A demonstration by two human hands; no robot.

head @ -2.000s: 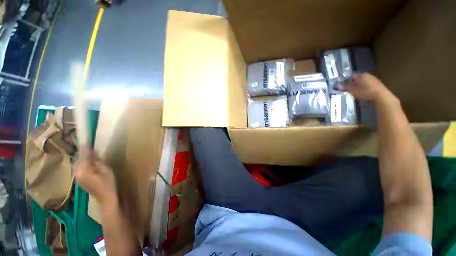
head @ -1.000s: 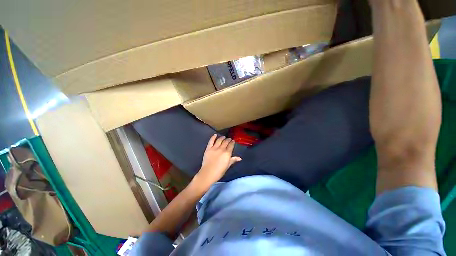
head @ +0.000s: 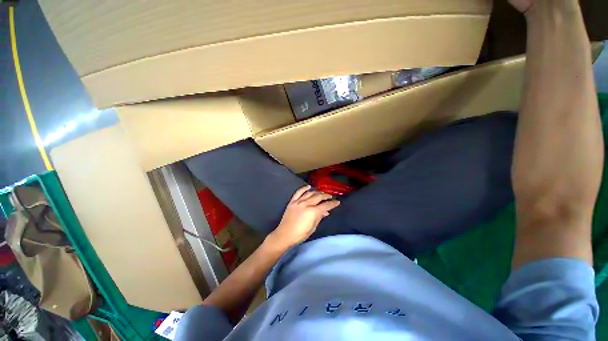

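Observation:
The open brown shipping carton is in front of my lap. A large brown cardboard panel lies over most of its opening. Through the gap I see a grey polybagged garment pack with dark lettering and part of another shiny pack. My left hand rests on my thigh, empty, fingers slightly apart. My right hand is at the top edge by the panel's right end, mostly cut off; its fingers and any grip are hidden.
A carton flap folds out to the left, above loose cardboard sheets. A green bin at far left holds brown crumpled material. A black plastic bag is lower left. Green plastic lies at right. Something red shows between my legs.
The large panel has come over the carton, hiding most packs. My left hand has moved from the cardboard sheets to my thigh. My right hand has moved from the packs to the top edge.

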